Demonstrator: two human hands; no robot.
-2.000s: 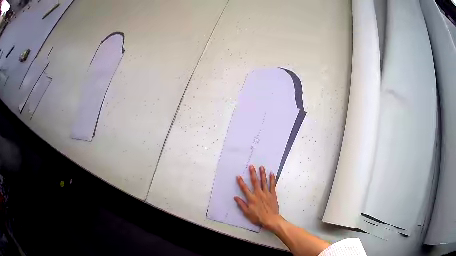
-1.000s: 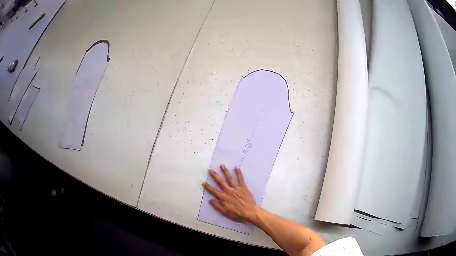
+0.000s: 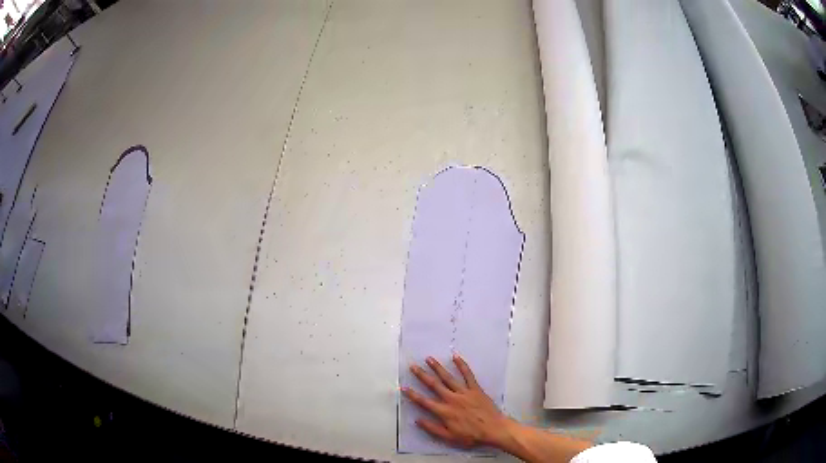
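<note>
A cut bundle (image 3: pixel 460 271) with a lilac top and rounded upper end lies flat on the pale table (image 3: pixel 308 362), left of a long white roll. A thin dark line shows along its edges. My right hand (image 3: pixel 456 409) lies palm down on its lower part, fingers spread, gripping nothing. The hand covers part of the bundle's lower right edge. The forearm and white sleeve come in from the bottom right. My left hand is out of the picture.
A smaller similar bundle (image 3: pixel 122 258) lies at the left, beyond the table seam (image 3: pixel 263 226). A marker sheet (image 3: pixel 27 136) lies at far left. Long white rolls (image 3: pixel 584 271) (image 3: pixel 786 226) and a loose pale sheet (image 3: pixel 675 253) lie at the right. The table edge curves along the bottom.
The view has turned. The bundle has shifted right, closer to the white roll, with my right hand on it. The dark band on its right side has narrowed to a thin line.
</note>
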